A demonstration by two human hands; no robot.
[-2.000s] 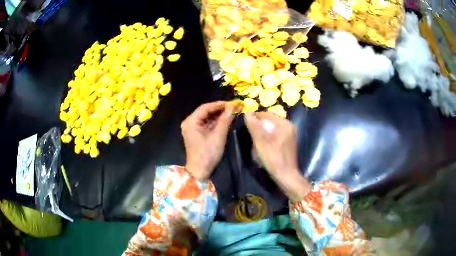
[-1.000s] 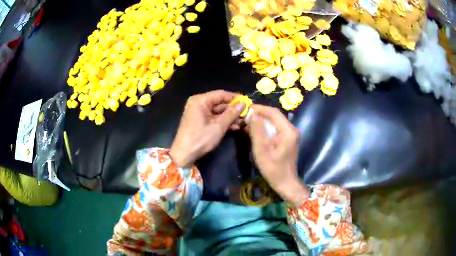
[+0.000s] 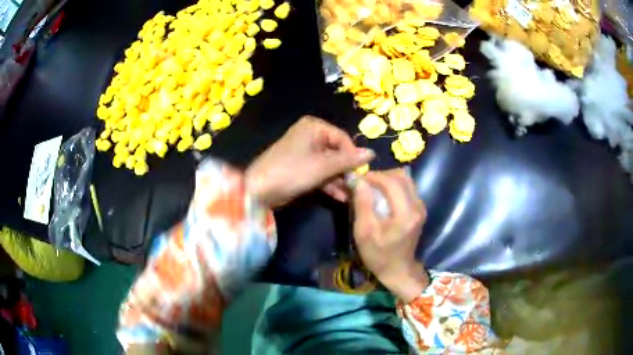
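My left hand (image 3: 305,163) is at the centre, its thumb and fingertips pinching a small yellow piece (image 3: 361,169), mostly hidden by the fingers. My right hand (image 3: 390,225) is just right of it, fingers curled, fingertips meeting the same piece. A bit of white stuffing (image 3: 380,202) shows in the right hand. Flat, pale unfilled yellow pieces (image 3: 404,116) lie in a heap beyond the hands, spilling from an open clear bag (image 3: 331,61). Plump filled yellow pieces (image 3: 182,80) lie in a large pile at the left.
White stuffing (image 3: 531,90) lies at the right, below a second clear bag of yellow pieces (image 3: 545,28). An empty clear bag (image 3: 71,187) and white card (image 3: 43,180) lie at the left. A yellow-brown coil (image 3: 352,275) is at the near edge of the black surface (image 3: 527,173).
The yellow piece has moved slightly right and down and is now more covered by my fingers. My left hand and blurred sleeve have shifted; the camera view has moved since the oldest frame.
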